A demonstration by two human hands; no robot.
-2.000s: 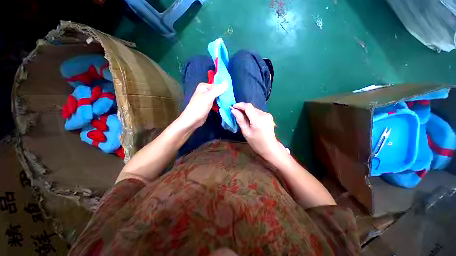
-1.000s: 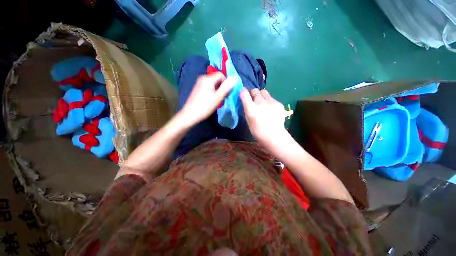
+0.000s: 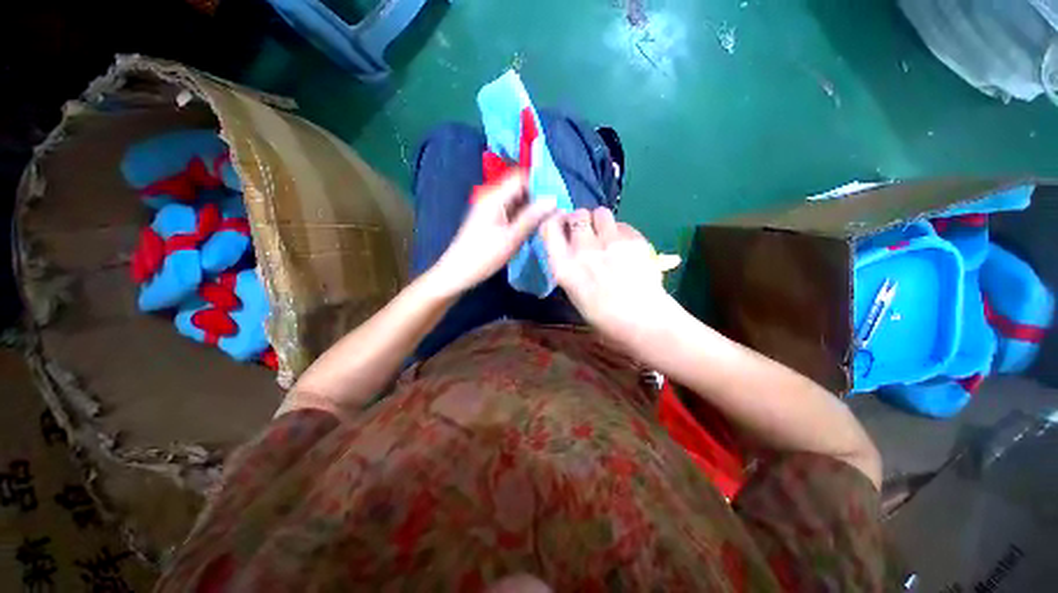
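A light-blue plush lid with red ribbon and bow parts is held edge-on above my jeans-covered lap. My left hand grips its left side near the red bow. My right hand pinches its right edge, with fingertips close to those of my left hand. The far end points away from me and the near end hangs below my fingers. My fingers hide the middle of the piece, and any thread there is too small to tell.
A large torn carton at left holds blue-red pieces. A smaller carton at right holds more pieces and a blue tray with snips. A blue stool stands ahead. A translucent sack lies far right.
My right hand has moved up from the near end to the middle of the piece, beside my left hand. The piece has turned slightly, showing more red ribbon.
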